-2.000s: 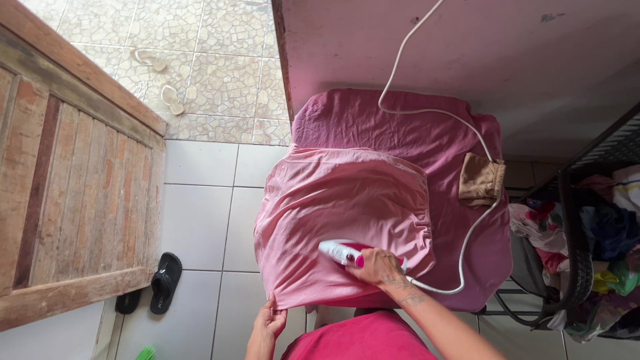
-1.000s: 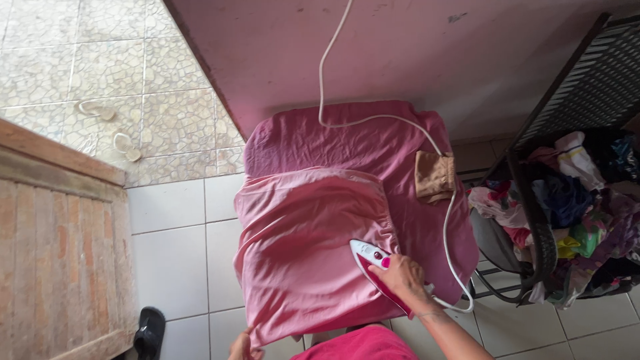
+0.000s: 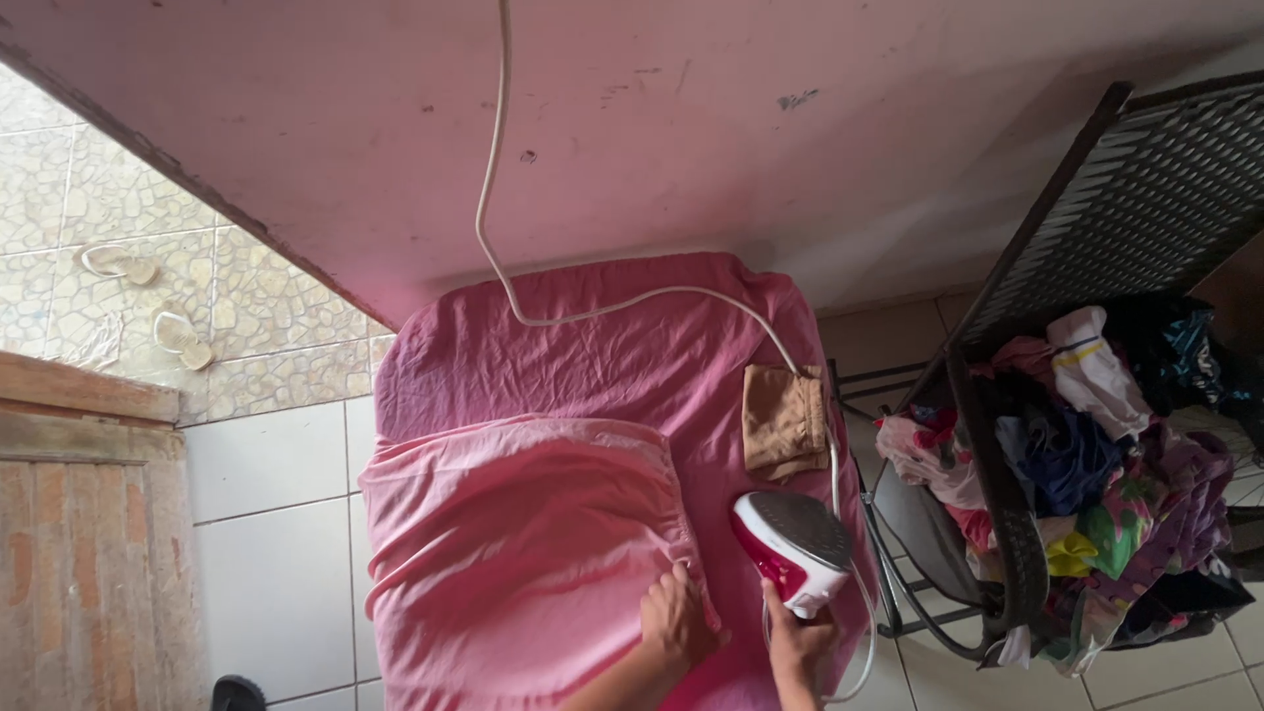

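Note:
A light pink garment (image 3: pixel 523 533) with a gathered edge lies over the darker pink cloth (image 3: pixel 553 365) that covers the ironing surface. My left hand (image 3: pixel 676 617) pinches the garment's gathered right edge. To its right, my right hand (image 3: pixel 802 642) grips the handle of a white and magenta electric iron (image 3: pixel 795 553). The iron is tipped up so that its grey soleplate shows. A folded tan garment (image 3: pixel 783 420) lies beyond the iron, with the white cord (image 3: pixel 642 293) running over the cloth and past it.
A dark woven chair (image 3: pixel 997 494) heaped with mixed clothes (image 3: pixel 1096 464) stands at the right. The pink wall (image 3: pixel 671 138) borders the far side. At the left are a wooden door (image 3: pixel 89 563), a pair of light sandals (image 3: pixel 183 341) and a black slipper (image 3: pixel 237 693) on the tiles.
The iron has moved off the light pink garment to the right and been tipped up. My left hand has gone from the garment's near left corner to its right edge. The view has shifted.

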